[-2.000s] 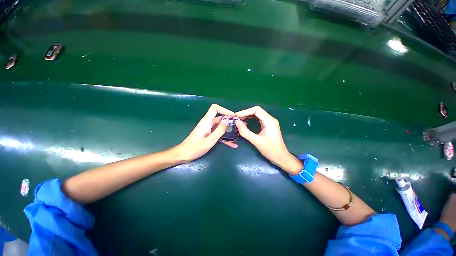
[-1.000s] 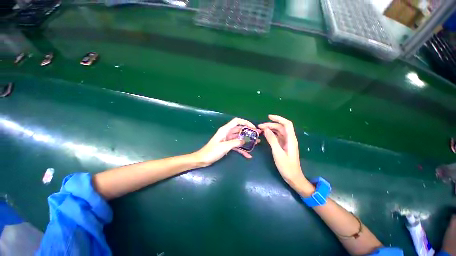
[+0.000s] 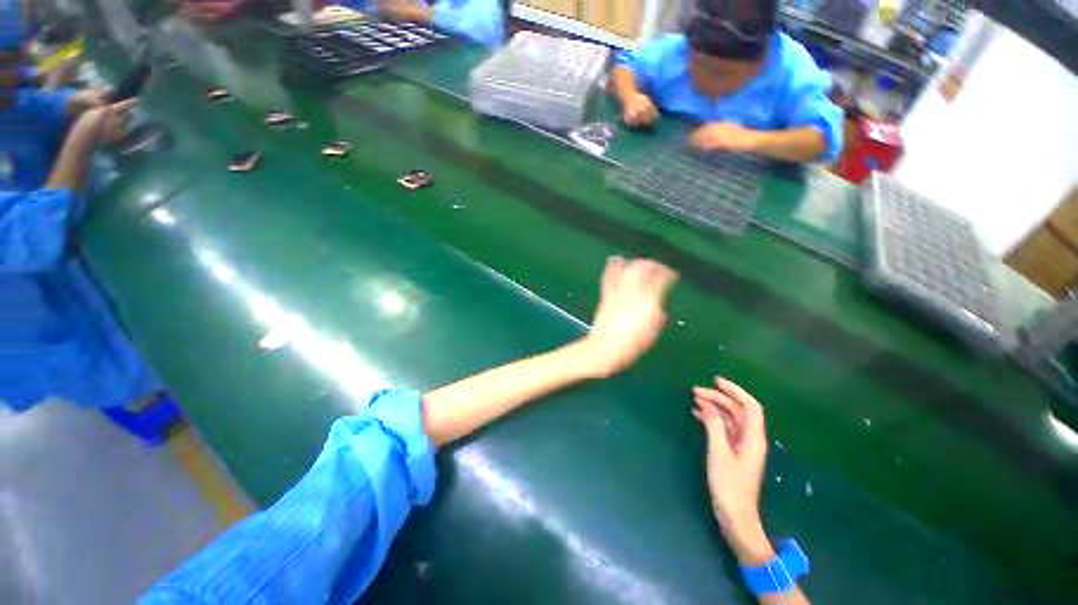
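My left hand [image 3: 632, 310] is blurred, stretched palm-down over the near part of the green conveyor belt [image 3: 520, 242]. Its fingers point away and curl down; whether a watch case is under them is hidden. My right hand [image 3: 735, 443] is raised above the green worktop [image 3: 615, 461], to the right of and nearer than the left. Its fingers are loosely bent and apart, and nothing shows in them. A small watch case [image 3: 415, 180] with a shiny rim lies on the belt, left of and beyond my left hand. Several more lie farther up the belt.
A person in blue [image 3: 757, 83] sits opposite, hands at a clear blister tray [image 3: 692, 183]. Stacked plastic trays stand on either side, left [image 3: 538, 83] and right [image 3: 934, 254]. Another worker's blue sleeve [image 3: 53, 284] is at the left. A small whitish piece [image 3: 274, 339] lies on the worktop.
The view has swung up and left. My left hand has moved from the worktop out over the belt, and my hands are farther apart. The watch case no longer shows in my left fingers.
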